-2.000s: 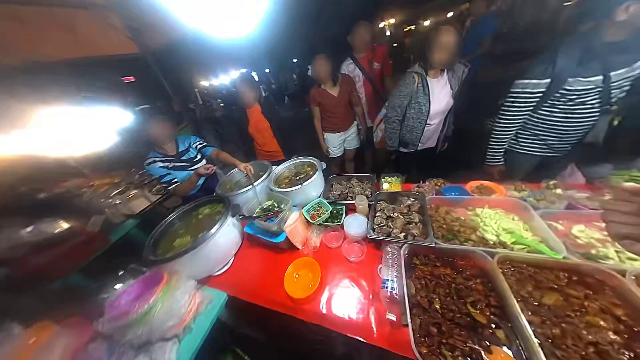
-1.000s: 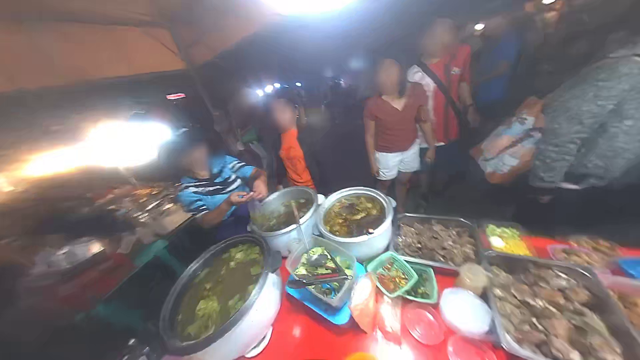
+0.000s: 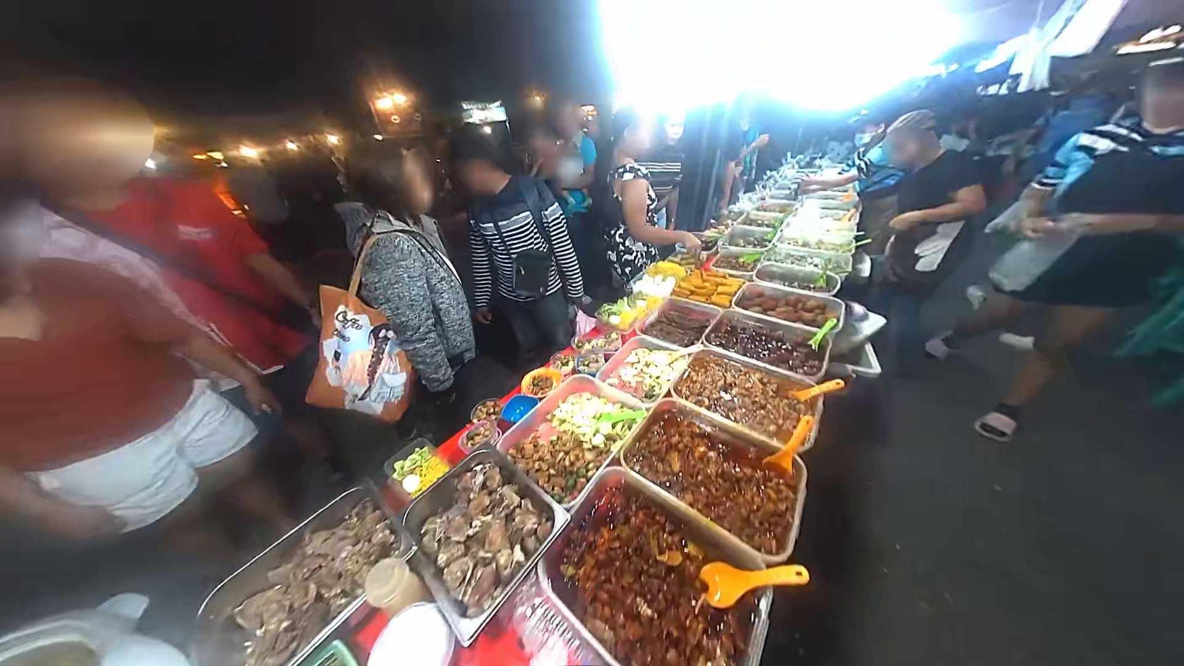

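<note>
Neither of my hands shows in the head view. Closest to me, a tray of saucy chopped meat [image 3: 638,573] has an orange serving spoon [image 3: 751,583] lying on its right rim. Behind it is a similar tray [image 3: 712,472] with another orange spoon [image 3: 791,447]. To the left, pieces of cooked meat fill one metal tray [image 3: 486,532], and a second metal tray of meat [image 3: 310,578] stands beside it. A plastic tray [image 3: 578,430] holds chopped greens and browned meat with a green utensil. A small lidded tub [image 3: 393,585] stands between the metal trays.
A long row of food trays [image 3: 777,328] runs away on a red-covered table [image 3: 490,647]. Several people stand along its left side, one with an orange printed bag [image 3: 361,356]. Other people are on the right, by the dark pavement [image 3: 962,518]. A pot's rim [image 3: 55,638] shows at lower left.
The view has swung far to the right, from the large pots to the long row of trays. The pots have mostly left the view.
</note>
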